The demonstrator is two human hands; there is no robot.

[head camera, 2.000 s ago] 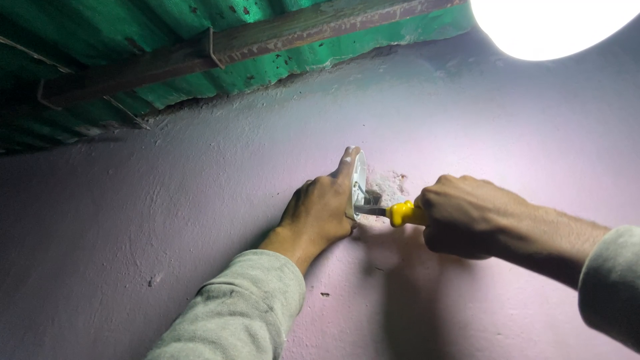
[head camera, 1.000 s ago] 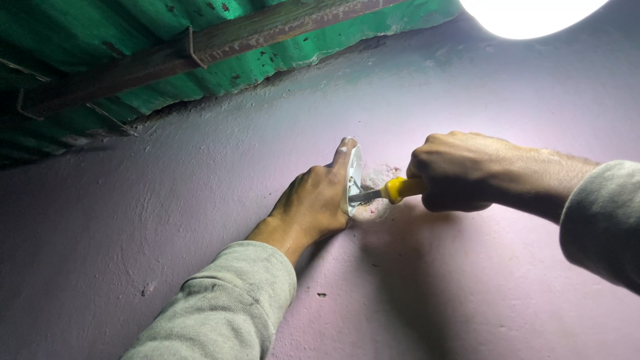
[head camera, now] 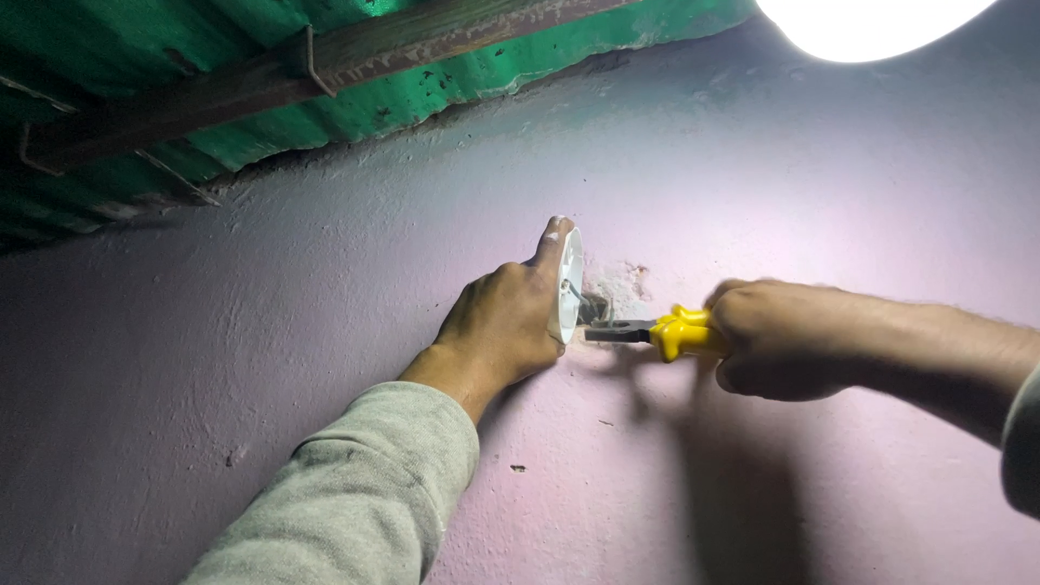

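My left hand [head camera: 508, 325] holds a round white plastic fixture base [head camera: 572, 284] on edge, its inner side facing right, close to the wall. Thin wires [head camera: 578, 294] run from it toward a dark hole [head camera: 595, 309] in the wall. My right hand [head camera: 780, 337] is closed around the yellow handles of combination pliers [head camera: 686, 331]. The pliers' dark metal jaws point left, just below the hole and right of the fixture's lower rim. Whether the jaws touch a wire cannot be told.
Rough, chipped plaster [head camera: 624, 284] surrounds the hole in the painted wall [head camera: 325, 284]. Above run a green corrugated roof sheet [head camera: 479, 77] and a rusty metal beam [head camera: 406, 49]. A bright lamp [head camera: 869, 20] glows at the top right.
The pliers have drawn back from the white fixture; a second ago their jaws reached inside its rim. My left hand still holds the fixture near the hole.
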